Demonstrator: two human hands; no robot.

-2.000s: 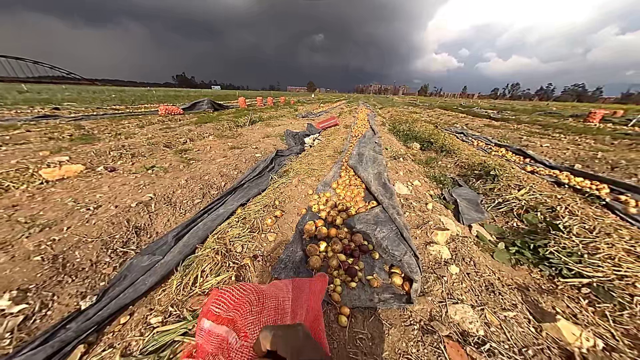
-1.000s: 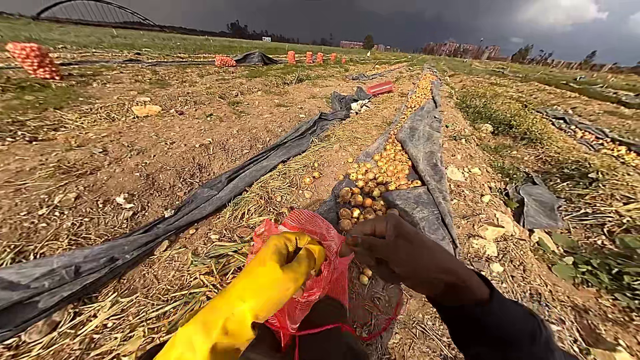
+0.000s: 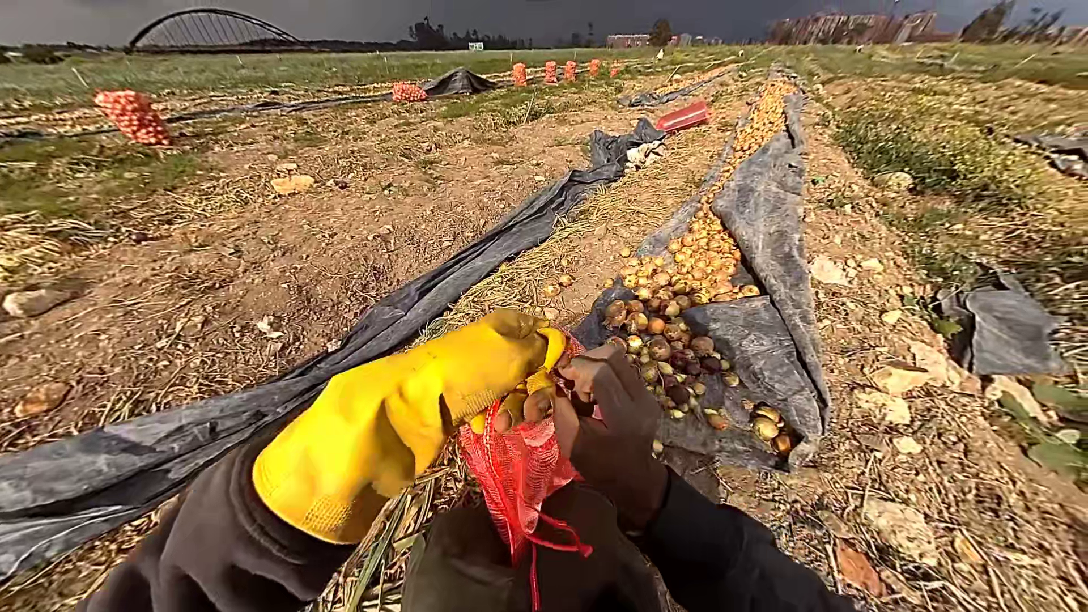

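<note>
My left hand [image 3: 425, 399], in a yellow rubber glove, grips the gathered edge of a red mesh bag [image 3: 518, 476] low in the middle of the view. Close against it on the right, my bare right hand [image 3: 614, 421] has its fingers bent on the same mesh. A red cord dangles from the bag over my dark clothing. Just beyond my hands, a long heap of onions [image 3: 705, 251] lies on a dark plastic sheet [image 3: 752, 340], with darker onions at the near end. The fingertips are partly hidden in the mesh.
A rolled dark sheet [image 3: 459, 272] runs diagonally at left. Filled red mesh sacks [image 3: 133, 117] stand or lie farther off. A red bundle [image 3: 682, 116] lies beyond the rolled sheet. Stones [image 3: 901, 527] and a dark sheet piece [image 3: 1007, 327] lie at right.
Two seconds ago the bag lay wider at lower left; now it is bunched between both hands. The gloved hand came into view, and my hands have drawn together. The view has turned left.
</note>
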